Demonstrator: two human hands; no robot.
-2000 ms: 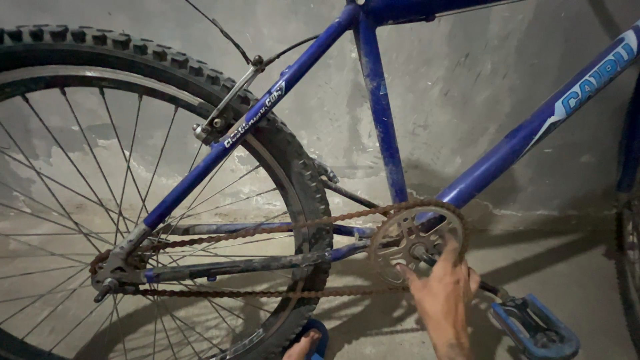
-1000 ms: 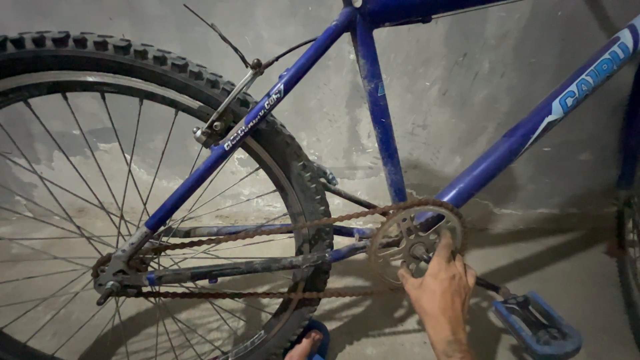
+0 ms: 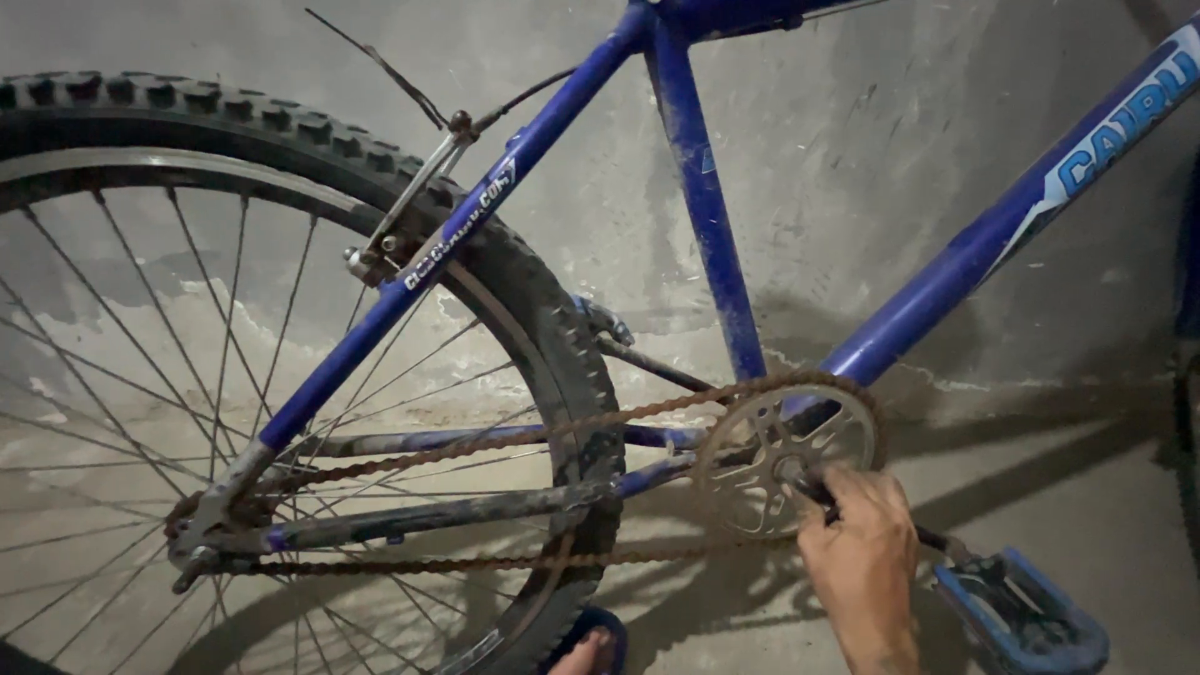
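Note:
A blue bicycle frame (image 3: 712, 206) fills the view, with the rear wheel's knobby tyre (image 3: 572, 375) at the left. A rusty chain (image 3: 450, 455) runs from the rear hub to the chainring (image 3: 741, 469). My right hand (image 3: 858, 553) is at the chainring's lower right, its thumb and fingers closed around the dark crank arm (image 3: 816, 492) near its axle. The crank slopes down to the right, behind my hand, to a pedal with a blue rim (image 3: 1059, 600). My left hand is out of the picture.
A grey plastered wall (image 3: 581, 159) with peeling patches stands behind the bicycle. A foot in a blue sandal (image 3: 600, 642) is beside the rear tyre at the bottom. The rear brake arm (image 3: 417, 192) and a loose cable (image 3: 380, 66) stick up above the tyre. Part of the front wheel shows at the right edge.
My right hand has shifted from the face of the chainring, where its fingers were spread, to the crank arm and has closed on it. The pedal's position looks nearly the same.

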